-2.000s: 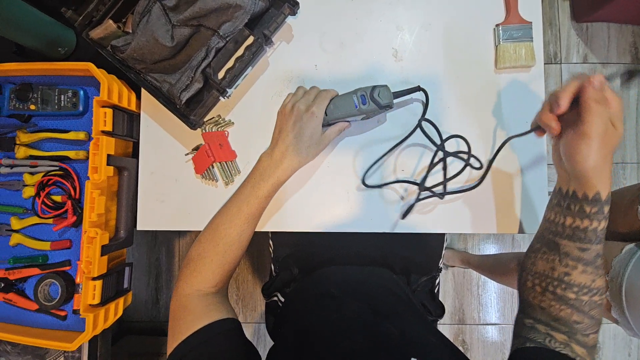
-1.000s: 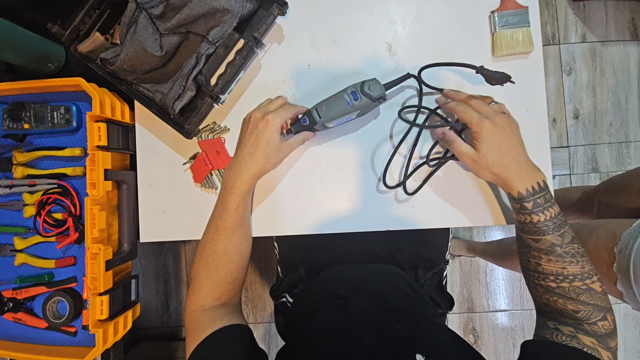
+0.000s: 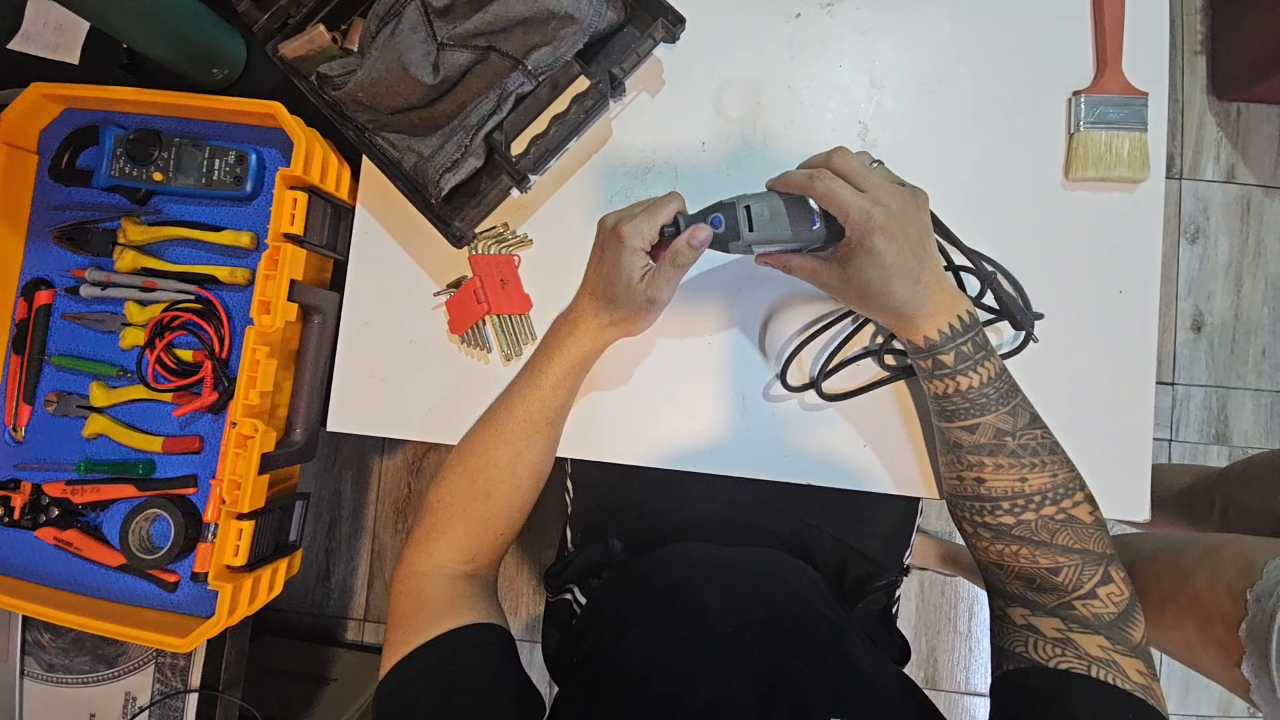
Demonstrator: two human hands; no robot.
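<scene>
Both of my hands hold a grey and black corded rotary tool [image 3: 775, 223] above the white table. My left hand [image 3: 640, 262] grips its narrow nose end, thumb on top near a round blue button. My right hand [image 3: 862, 235] wraps round the wider rear end of the body, covering part of it. The black power cord [image 3: 870, 350] lies in loops on the table, partly under my right wrist, its plug [image 3: 1010, 300] resting on the coils. Left of my left hand lies a set of L-shaped keys in a red plastic holder [image 3: 492, 292].
An orange toolbox [image 3: 270, 300] with pliers, a clamp meter and tape stands at the left. A black case [image 3: 590, 85] holding dark cloth lies at the upper left. A paintbrush [image 3: 1108, 120] lies upper right. Another person's leg [image 3: 1190, 590] is beyond the table at right.
My right hand has left the cord and plug and moved left onto the rear of the rotary tool. The cord, stretched out two seconds ago, now lies in tighter loops.
</scene>
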